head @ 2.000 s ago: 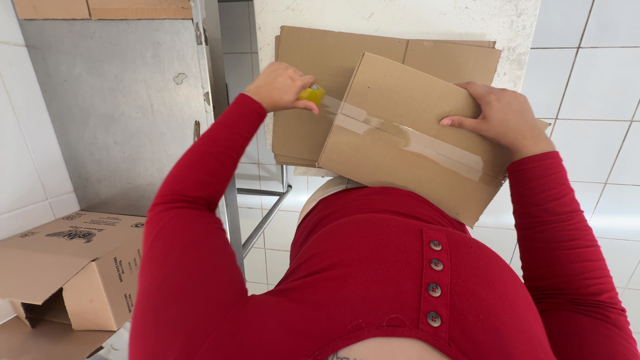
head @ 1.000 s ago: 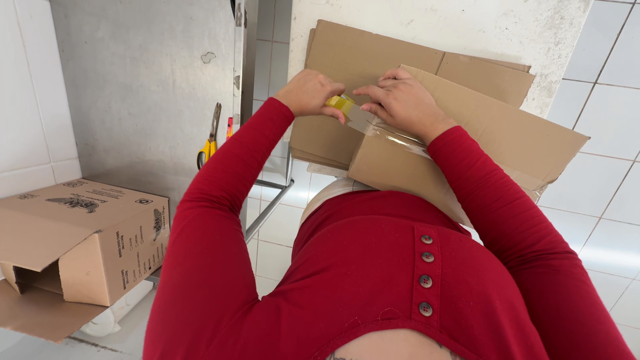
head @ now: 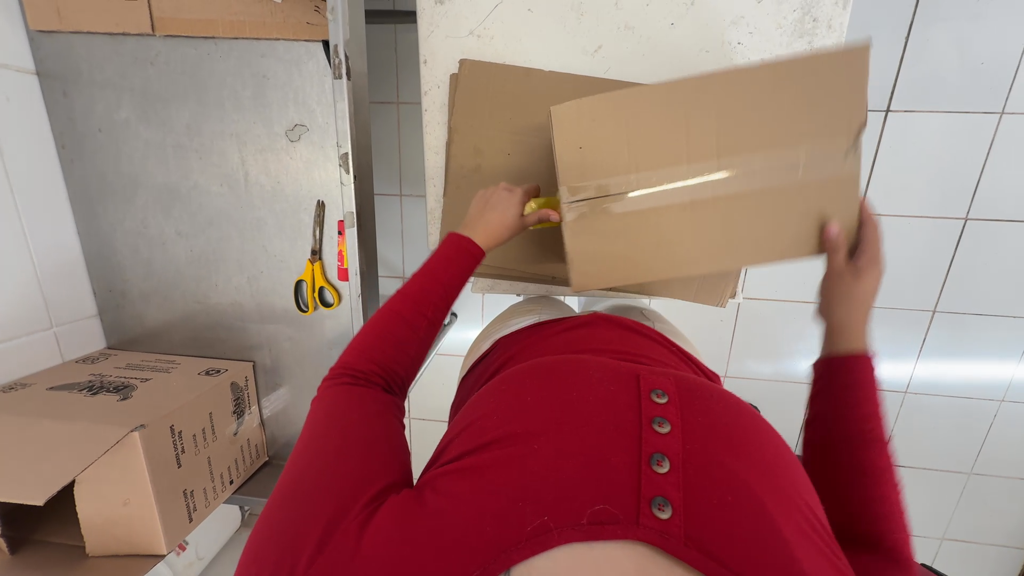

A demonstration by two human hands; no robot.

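My left hand [head: 506, 216] is closed around a yellow roll of packing tape [head: 542, 213], against the left edge of a cardboard box [head: 704, 200]. Clear tape runs lengthwise along the middle of the box's upper face. At the box's lower right corner, my right hand [head: 853, 268] grips the edge between thumb and fingers. The box is tilted above flattened cardboard sheets [head: 504, 128], which lie on a worn white table [head: 640, 36].
To the left, yellow-handled scissors [head: 316, 272] and a small red tube [head: 342, 250] lie on a metal table [head: 176, 160]. A printed cardboard box [head: 192, 448] stands open at lower left. More cardboard [head: 232, 18] is at upper left.
My right hand has moved from the tape near my left hand to the box's far right corner. The box has swung up to the right, and its taped face shows more fully.
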